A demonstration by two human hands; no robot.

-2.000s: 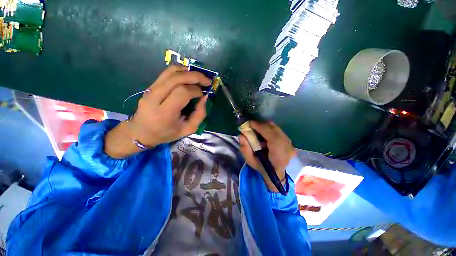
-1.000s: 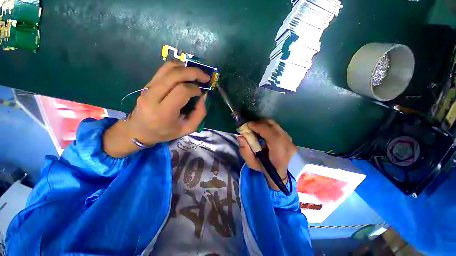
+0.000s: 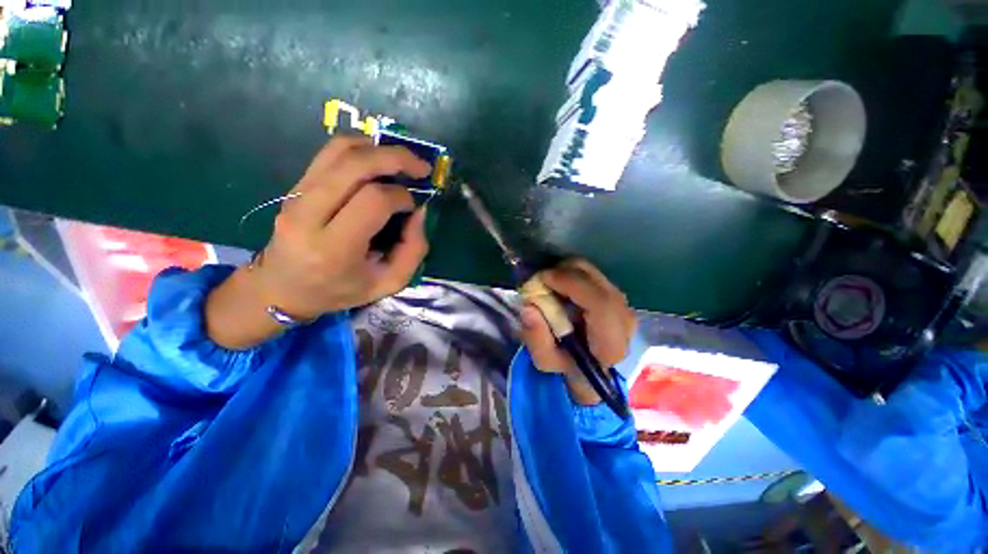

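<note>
My left hand [image 3: 345,222] holds an LCD module [image 3: 410,144] by its edges on the green mat. The module is dark with white edges and has an orange-gold strip [image 3: 441,171] at its right end. A yellow flex cable [image 3: 349,116] sticks out at its upper left. Thin solder wire [image 3: 265,202] trails left from my left hand. My right hand [image 3: 580,319] grips the soldering iron [image 3: 553,308] by its cream wrapped grip. The iron's tip is just right of the gold strip, with a small gap. My left fingers hide part of the module and any board under it.
A stack of LCD modules [image 3: 607,119] lies right of the work. A whitish cup [image 3: 748,146] with silvery material stands further right. A black fan [image 3: 850,306] is below it. Green boards [image 3: 33,92] lie far left. Another person's blue sleeve [image 3: 878,444] is at lower right.
The iron's tip has come slightly away from the gold strip. The whole view has shifted, so the mat's contents appear further left. My left hand still holds the module.
</note>
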